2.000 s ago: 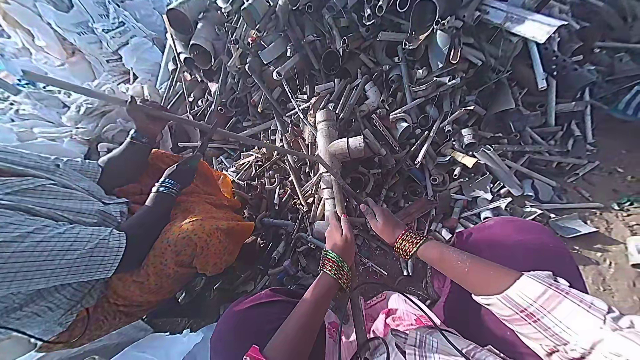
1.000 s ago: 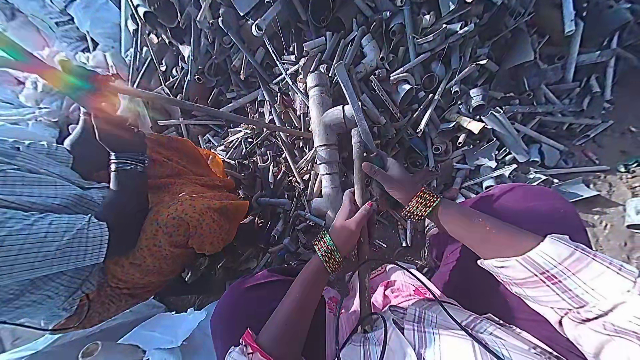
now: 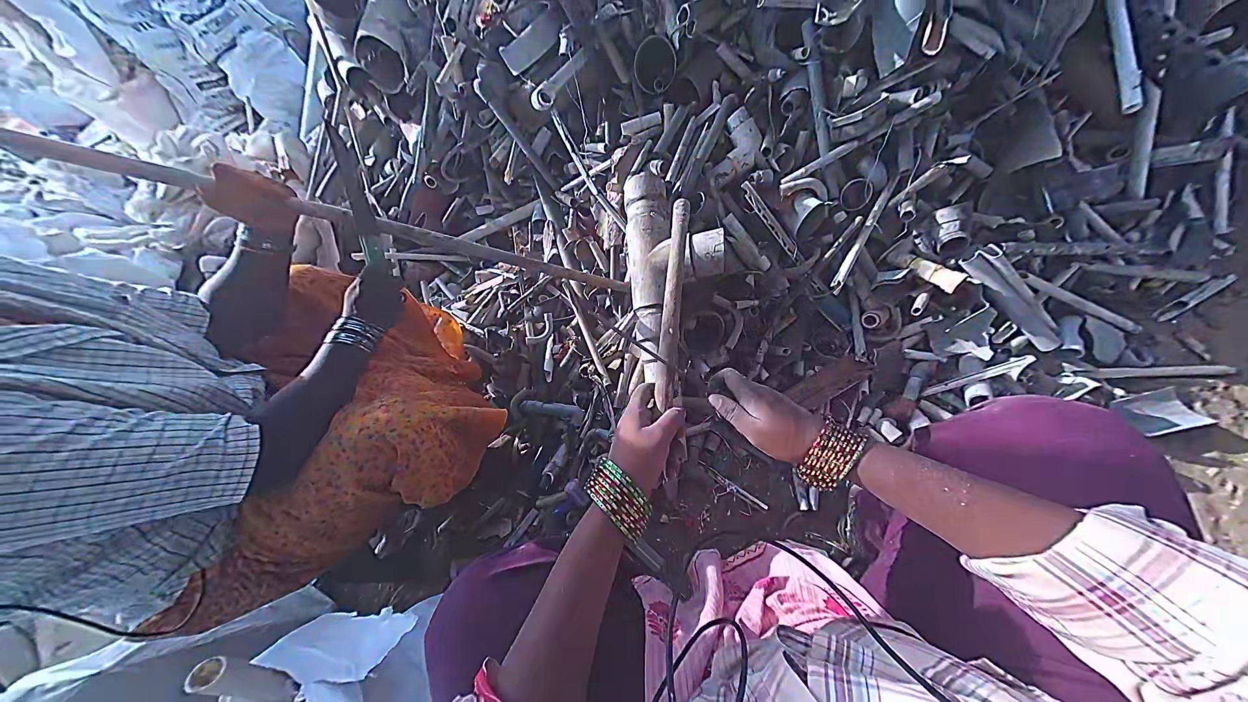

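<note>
My left hand, with bangles at the wrist, is closed around the lower end of a narrow pale pipe that points away from me. To its right, my right hand has its thumb and fingers around the end of a dark, thin tool-like piece, whose far part is hidden near my left hand. A thicker pipe with a tee fitting lies just behind the narrow pipe, its side branch pointing right.
A heap of scrap pipes and fittings spreads ahead. At left, a co-worker's hands hold a long rod reaching toward the tee fitting. White sacks lie at upper left, a pipe piece at lower left.
The blade-like piece that rose from my right hand a second ago no longer stands upright there. The co-worker's second hand has come back into view beside the long rod.
</note>
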